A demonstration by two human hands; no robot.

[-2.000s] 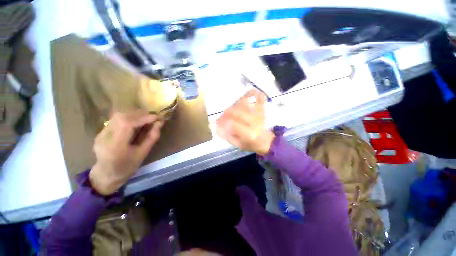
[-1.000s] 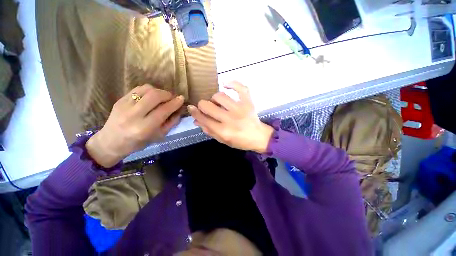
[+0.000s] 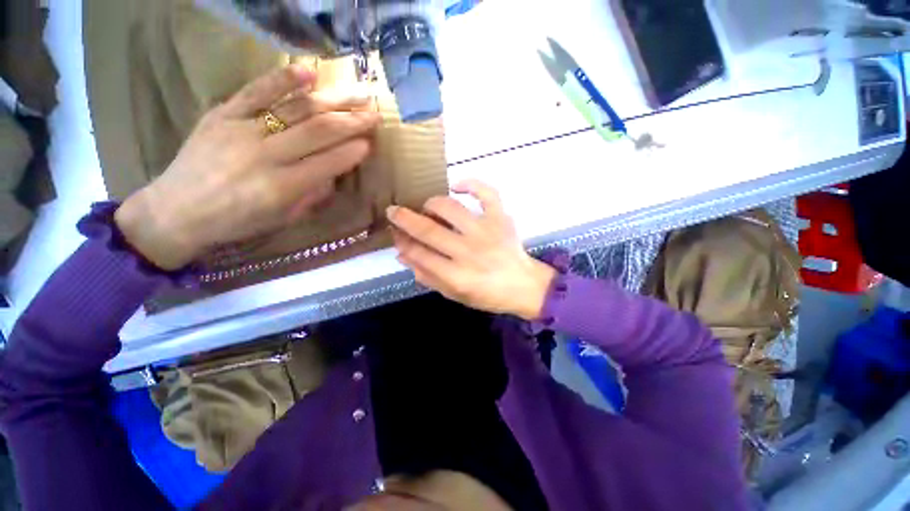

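A khaki-brown garment panel [image 3: 419, 170] lies on the white machine table under the needle area [image 3: 363, 68]. A grey-blue block [image 3: 414, 88] stands just right of the needle. My left hand [image 3: 264, 155] lies spread on the cloth, its fingertips just below and left of the needle. My right hand [image 3: 469, 245] pinches the panel's near right edge between thumb and finger. A zipper [image 3: 289, 257] shows as a line of metal teeth along the panel's near side, below my left hand.
Thread snips [image 3: 589, 92] and a flat black phone-like rectangle [image 3: 671, 45] lie right of the needle. A control panel [image 3: 879, 103] is at the table's right end. Khaki bundles [image 3: 723, 274] hang below the edge at right and left. Darker cloth [image 3: 22, 150] lies far left.
My left hand has moved up from the near edge onto the cloth by the needle. The zipper teeth now show along the near side. My right hand stays at the panel's near right edge.
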